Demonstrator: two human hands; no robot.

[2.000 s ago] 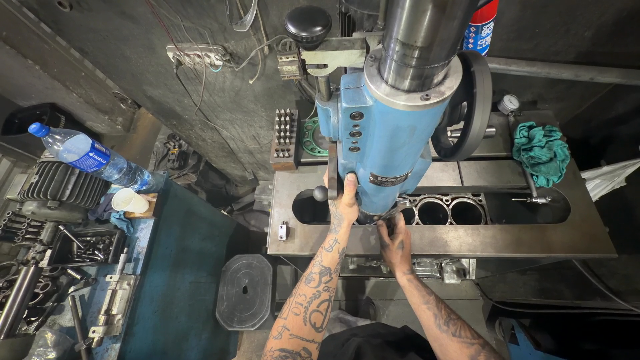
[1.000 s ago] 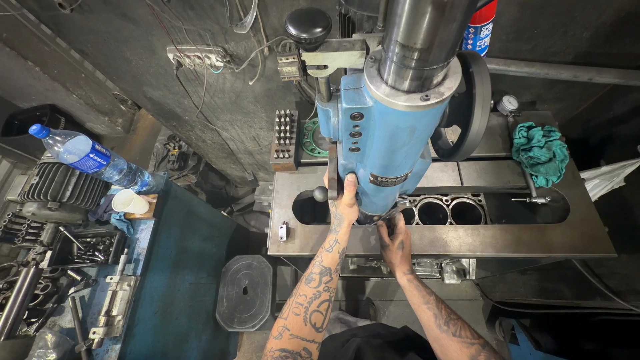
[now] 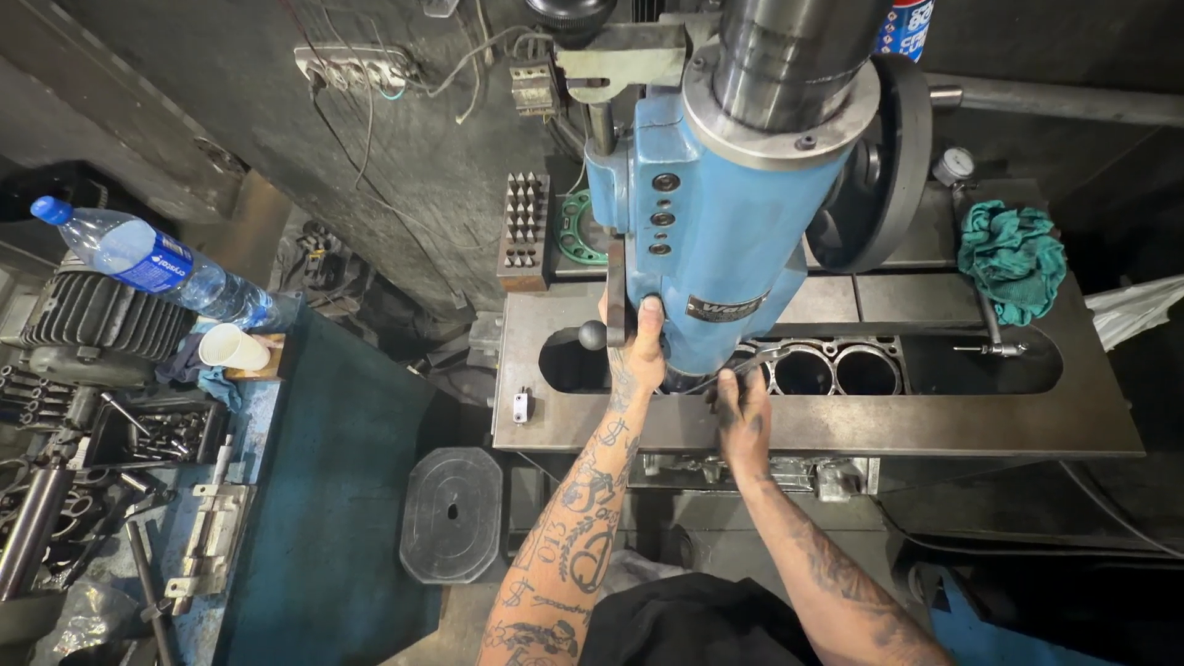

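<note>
My left hand (image 3: 640,347) rests against the lower left side of the blue boring machine head (image 3: 721,231), thumb up along the casing, beside a lever with a black ball knob (image 3: 592,335). Its other fingers are hidden behind the casing. My right hand (image 3: 743,407) is at the head's lower end, its fingertips at a thin dark metal tool or rod (image 3: 754,359); how firmly they hold it is unclear. Below lies an engine block (image 3: 869,365) with open cylinder bores, seen through the slot of the steel machine table (image 3: 971,421). A black handwheel (image 3: 888,166) is on the head's right.
A teal rag (image 3: 1013,259) and a dial bore gauge (image 3: 955,166) lie at the table's right. A small metal block (image 3: 522,405) sits at its left. On the blue bench (image 3: 314,462) stand a water bottle (image 3: 157,259), a cup (image 3: 233,349) and tools. A black stool (image 3: 453,515) is below.
</note>
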